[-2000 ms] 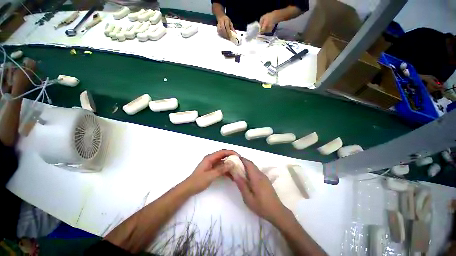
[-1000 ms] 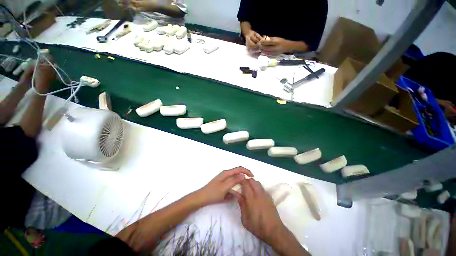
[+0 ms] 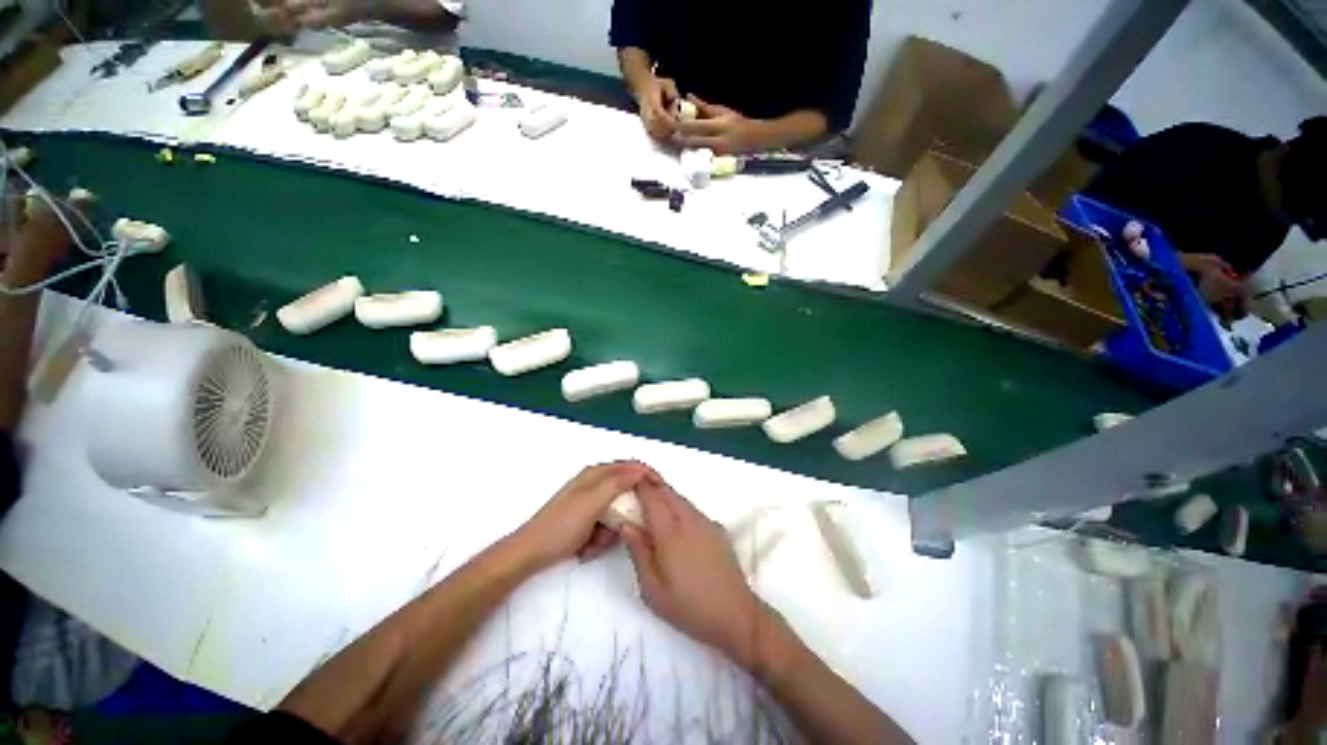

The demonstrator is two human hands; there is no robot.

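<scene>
My left hand (image 3: 572, 512) and my right hand (image 3: 684, 560) meet over the white bench top (image 3: 393, 524). Together they hold a small off-white plastic unit (image 3: 623, 511), mostly hidden by the fingers. Two more pale pieces lie on the bench to the right of my hands, a long one (image 3: 844, 549) and a blurred one beside it. A slanting row of several off-white units (image 3: 598, 380) lies on the green belt (image 3: 509, 277) beyond the bench.
A white fan (image 3: 182, 408) stands at left, with looped white cable (image 3: 90, 240) above. A grey frame post (image 3: 1106, 437) crosses at right. Units lie in clear plastic (image 3: 1019, 640) at lower right. People sit across the belt, at far left and at upper right.
The view has shifted, so most things moved left and up since one second ago. My hands still hold the unit together, with more of it visible. The belt row keeps its arrangement.
</scene>
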